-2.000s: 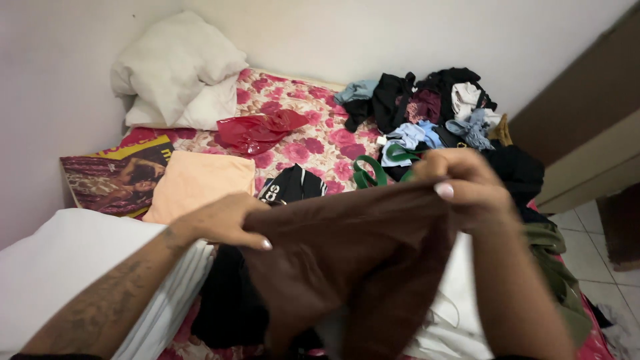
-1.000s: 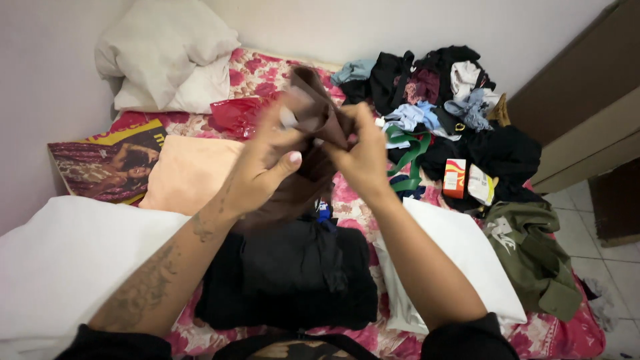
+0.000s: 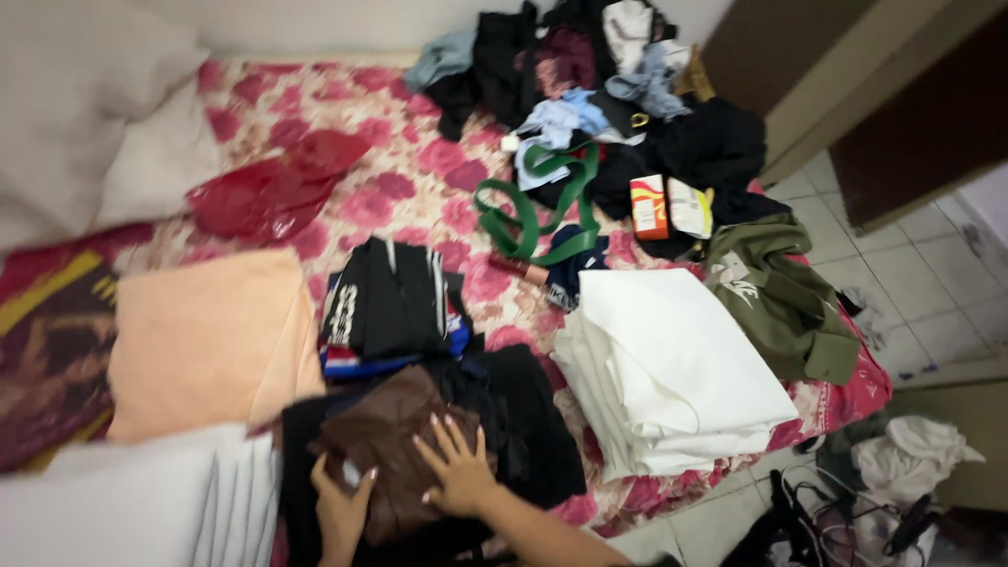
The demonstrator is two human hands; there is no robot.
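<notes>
A folded brown garment [image 3: 402,465] lies on a stack of folded black clothes [image 3: 543,433] at the lower middle of the bed. My left hand [image 3: 342,504] is at its left edge, thumb and fingers apart around a small pale patch; whether it pinches the cloth is unclear. My right hand [image 3: 457,468] rests flat on the garment with its fingers spread. Just behind the stack sits a folded black garment with white lettering [image 3: 386,303]. Folded peach cloth [image 3: 213,339] lies to the left, and a stack of folded white cloth [image 3: 677,362] to the right.
White folded cloth [image 3: 110,504] fills the near left corner. Behind are a red plastic bag [image 3: 276,189], a green strap [image 3: 524,228], a jumbled clothes pile [image 3: 567,63] and a small red-orange box [image 3: 649,209]. An olive garment [image 3: 780,299] lies by the bed's right edge; cables and cloth are on the floor.
The brown garment, held up in both hands before, is now folded smaller and lies on the black stack. Both hands have come down onto it. The view has shifted closer and to the right.
</notes>
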